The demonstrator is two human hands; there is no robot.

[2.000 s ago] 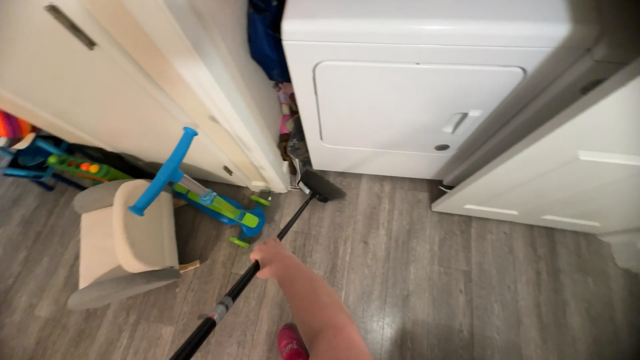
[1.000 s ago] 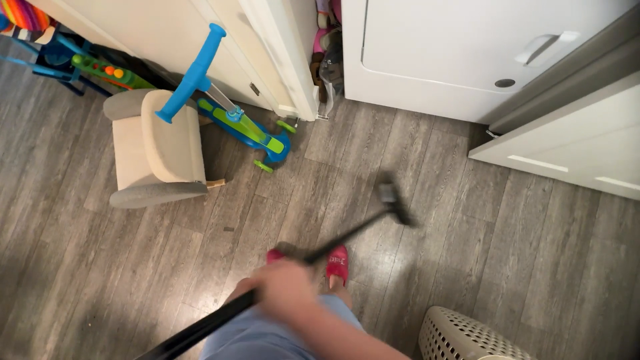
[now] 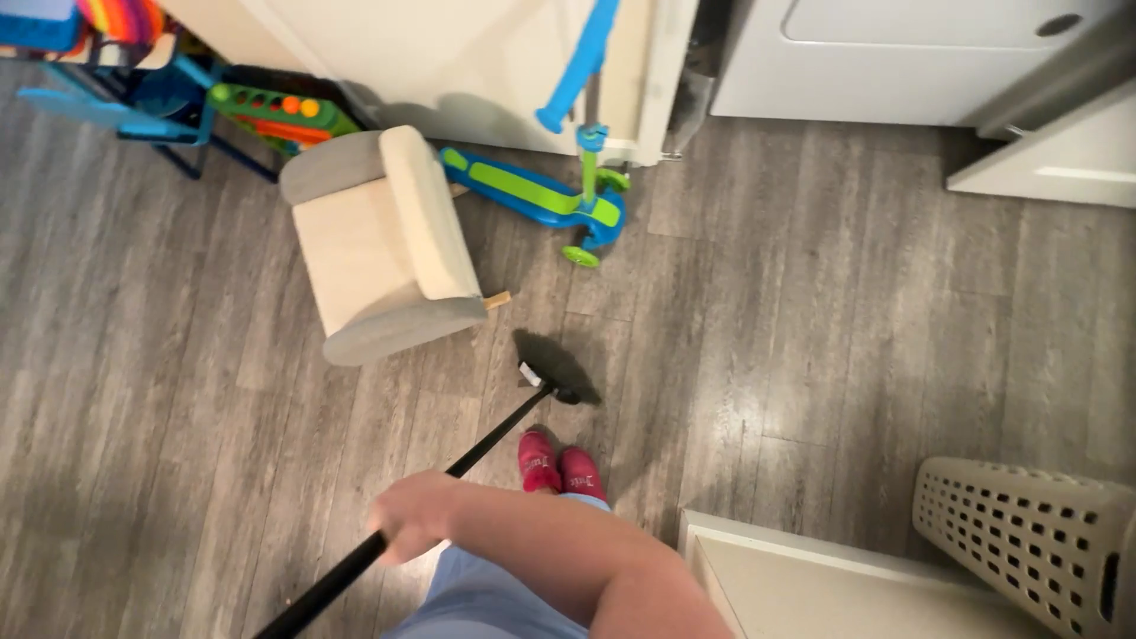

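Note:
My right hand (image 3: 415,516) is closed around the black handle of a broom (image 3: 499,432), whose shaft runs from the lower left up to the middle of the view. The broom's dark bristle head (image 3: 559,366) rests on the wood-look floor, just beyond my pink slippers (image 3: 561,466) and to the right of a small child's armchair (image 3: 359,253). The far end of the handle leaves the view at the lower left. My left hand is out of sight.
A blue and green kick scooter (image 3: 541,195) stands against the white door. Colourful toys (image 3: 284,115) lie at the upper left. A white dryer (image 3: 852,75) is at the upper right, beside an open door panel (image 3: 1056,151). A plastic laundry basket (image 3: 1029,532) stands at the lower right.
The broom head has moved from the floor at the dryer's front corner back toward my feet, near the armchair. My right hand has kept its hold. The view has shifted to the left.

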